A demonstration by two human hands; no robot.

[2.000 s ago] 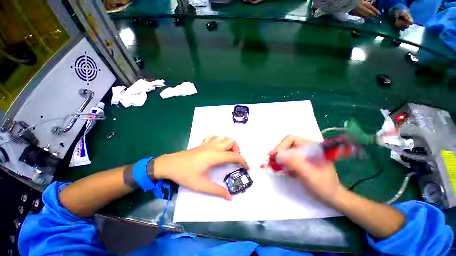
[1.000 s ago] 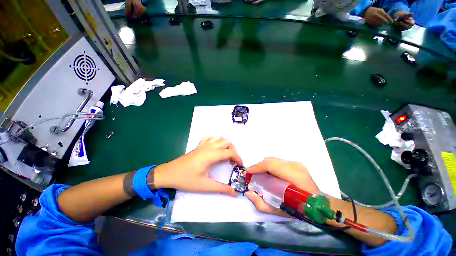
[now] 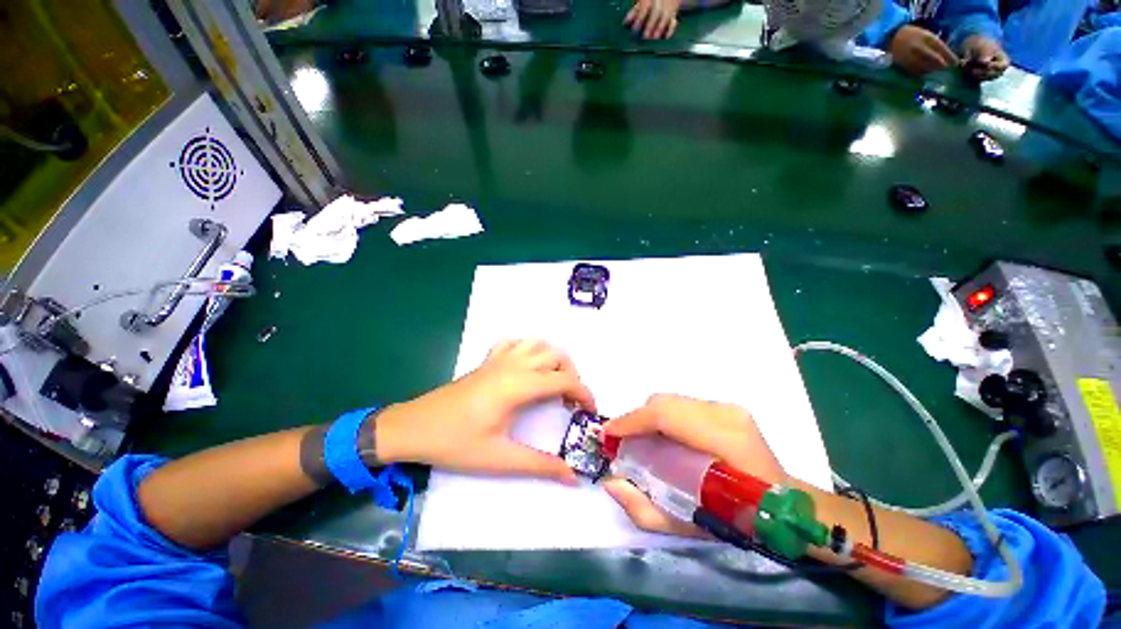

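Note:
A black watch housing (image 3: 584, 445) with silvery inner parts lies on the white paper sheet (image 3: 688, 307). My left hand (image 3: 498, 412) holds it between thumb and fingers from the left. My right hand (image 3: 701, 449) grips the dispensing syringe (image 3: 670, 471), a clear-pink barrel with a red rear part. Its red front end is at the housing's right side; the needle tip is hidden. The green adapter (image 3: 787, 521) at its rear joins the hose. A second watch housing (image 3: 589, 285) lies near the paper's back edge.
A pale air hose (image 3: 910, 406) loops to the grey controller (image 3: 1045, 369) at right. White tissues (image 3: 326, 230) and a white-blue tube (image 3: 197, 356) lie by the vented machine (image 3: 209, 184) at left. Black housings (image 3: 907, 199) lie on the green surface; other people's hands (image 3: 652, 17) show beyond.
Since two seconds ago, my right hand has brought the syringe left to the housing, which has turned more upright between my left fingers. Over the last second both hands barely moved; housings beyond shifted left.

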